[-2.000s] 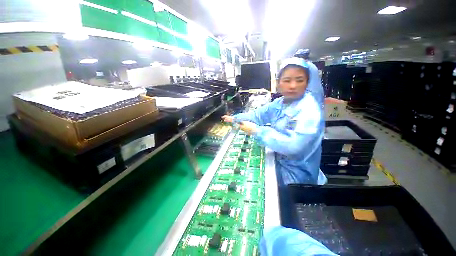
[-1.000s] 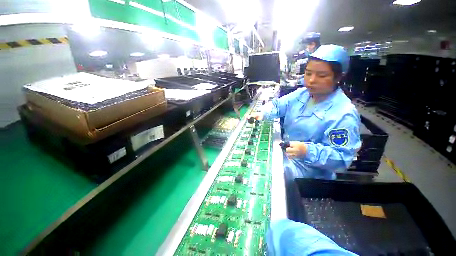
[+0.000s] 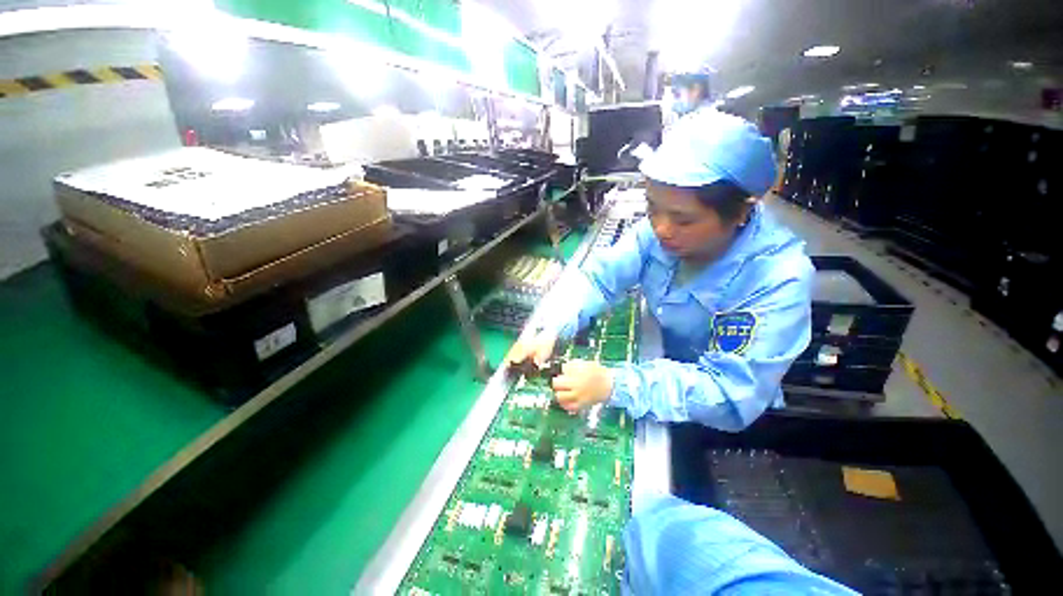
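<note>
Green circuit boards (image 3: pixel 472 567) lie end to end on the line in front of me, with rows of white connectors (image 3: pixel 478 516) and black components (image 3: pixel 519 520) on them. A blue sleeve, seemingly of my right arm, enters at the bottom centre beside the boards; my right hand is cut off by the bottom edge. A dim, blurred patch at the bottom left edge may be part of my left hand (image 3: pixel 177 581); its fingers cannot be made out.
A person in blue smock and cap (image 3: pixel 729 314) leans over the line, both hands at a board with dark parts. A brown carton (image 3: pixel 222 247) sits on black crates at left, beside a metal rail (image 3: pixel 315 373). A black crate (image 3: pixel 991 466) stands at right.
The neighbouring person has leaned in and brought both hands nearer along the boards. A dim patch has appeared at the bottom left. The blue sleeve stays at the bottom centre.
</note>
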